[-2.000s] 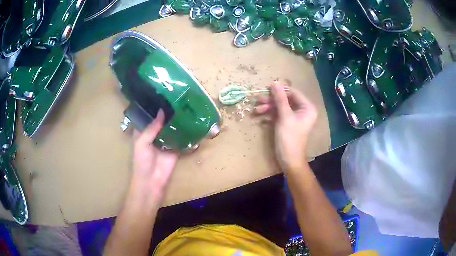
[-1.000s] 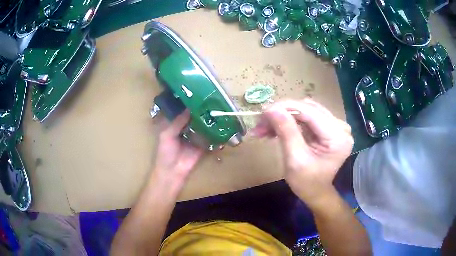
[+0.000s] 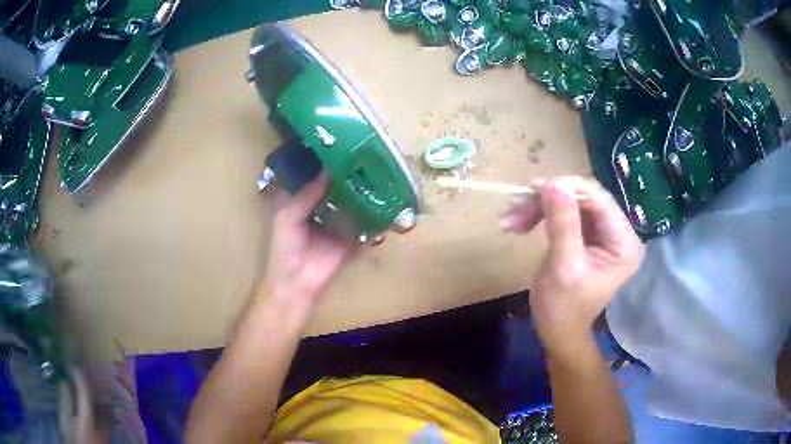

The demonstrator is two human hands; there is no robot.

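Observation:
My left hand (image 3: 305, 238) holds a glossy green housing (image 3: 334, 130) by its lower left side, tilted above the brown sheet. The housing has a pale rim and a small rectangular recess near its lower end. A small shiny side fitting (image 3: 266, 179) juts out at its left. My right hand (image 3: 579, 247) pinches a thin pale stick (image 3: 486, 186) like a pencil; its tip points left, apart from the housing, and is blurred. The pale-green oval paste holder (image 3: 450, 153) lies on the sheet between the housing and my right hand.
Green housings (image 3: 117, 121) overlap at the left; more housings (image 3: 637, 173) lie at the right. Small green parts (image 3: 520, 43) are heaped behind the brown sheet (image 3: 199, 286). A white-clothed person (image 3: 702, 286) is close at right. Small metal parts (image 3: 529, 429) sit below the table edge.
The stick went from the paste holder to the housing's recess, and is now drawn back to the right. The housing shifted right and is still held. A blurred housing now shows at the lower left.

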